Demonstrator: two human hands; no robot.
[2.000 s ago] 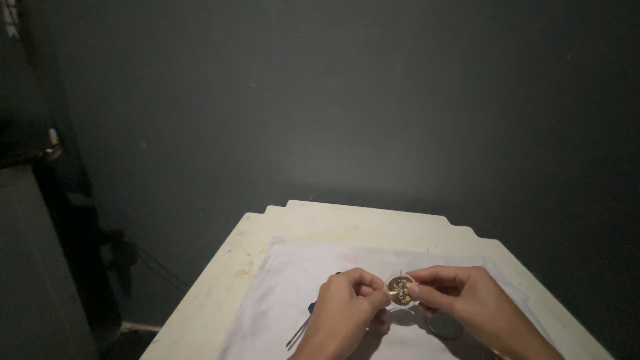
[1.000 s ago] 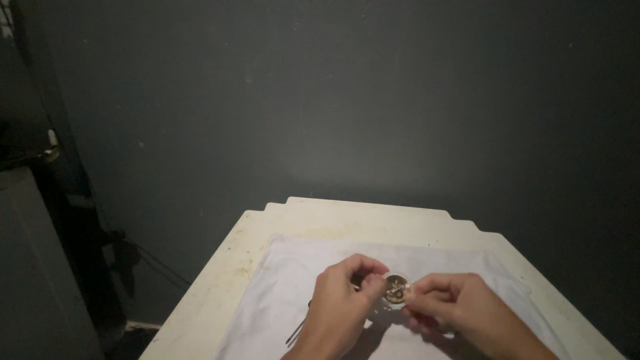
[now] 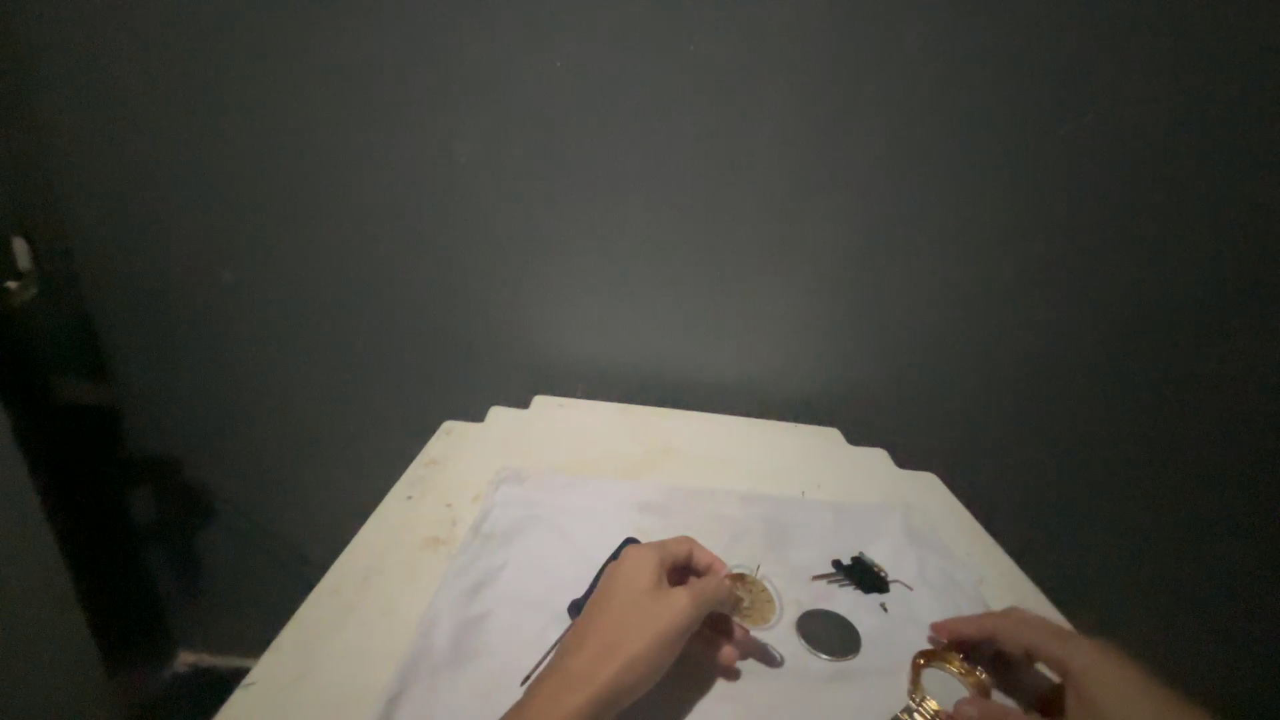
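Observation:
My left hand (image 3: 665, 610) pinches a round watch movement (image 3: 755, 598) with a pale rim by its left edge, above the white cloth. At the lower right, my right hand (image 3: 1040, 665) holds a gold-coloured watch case (image 3: 945, 672) with part of its metal bracelet. Between the hands lies a dark round disc with a shiny rim (image 3: 829, 635), perhaps the case back. A dark-handled tool with a thin shaft (image 3: 548, 655) lies partly hidden behind my left hand.
A small black tool with thin metal pins (image 3: 862, 574) lies on the white cloth (image 3: 560, 510), near a tiny dark piece (image 3: 883, 607). The cream table (image 3: 680, 430) has stepped far corners and stands before a dark wall (image 3: 640, 200).
My right hand has let go of the movement, moved to the right and taken hold of the gold-coloured watch case. The movement stays in my left hand. The disc and black tool have come into sight.

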